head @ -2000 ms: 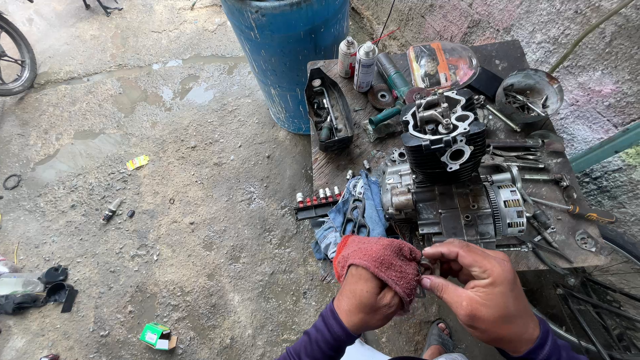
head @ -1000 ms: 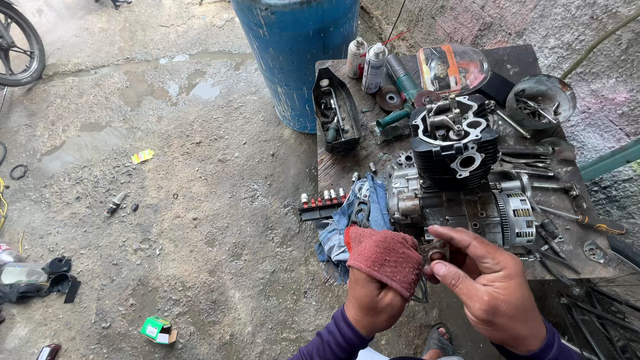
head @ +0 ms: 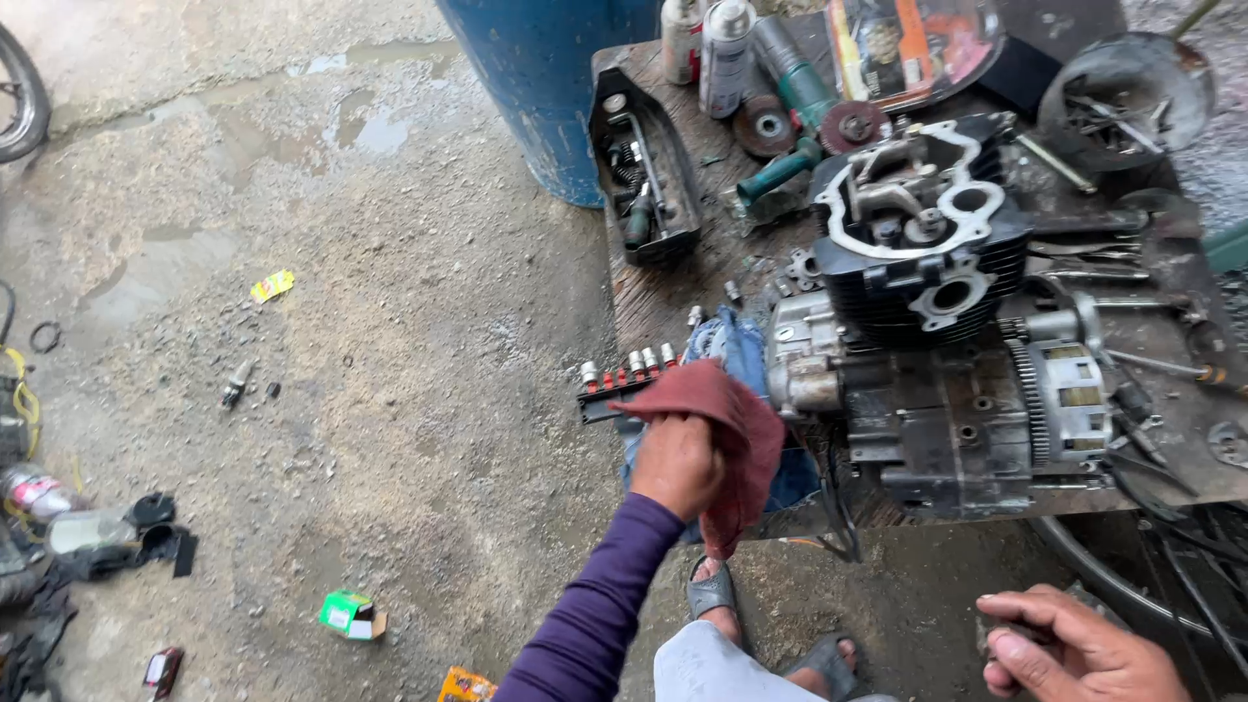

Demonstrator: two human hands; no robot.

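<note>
My left hand [head: 680, 466] grips a red cloth [head: 749, 444] over blue denim fabric [head: 746, 346] at the near left corner of the wooden table. Beside the cloth, a motorcycle engine [head: 941, 419] lies on the tabletop, its finned black cylinder and head [head: 916, 234] standing upright and a toothed clutch basket [head: 1068, 402] at its right side. At the lower right, beyond the table's near edge, my right hand [head: 1072, 643] has its fingers curled; a small dark thing seems to sit between them, too unclear to name.
A socket rail [head: 629, 385] juts past the table's left edge. Behind are a black tray of tools [head: 645, 175], spray cans [head: 726, 58], an angle grinder [head: 795, 83] and a metal bowl [head: 1126, 102]. A blue barrel [head: 546, 88] stands behind the table. A bicycle or motorcycle wheel [head: 1121, 575] is below right.
My hands, close together in front of the engine before, are now apart. The left has moved left with the red cloth to the denim; the right has moved down to the right.
</note>
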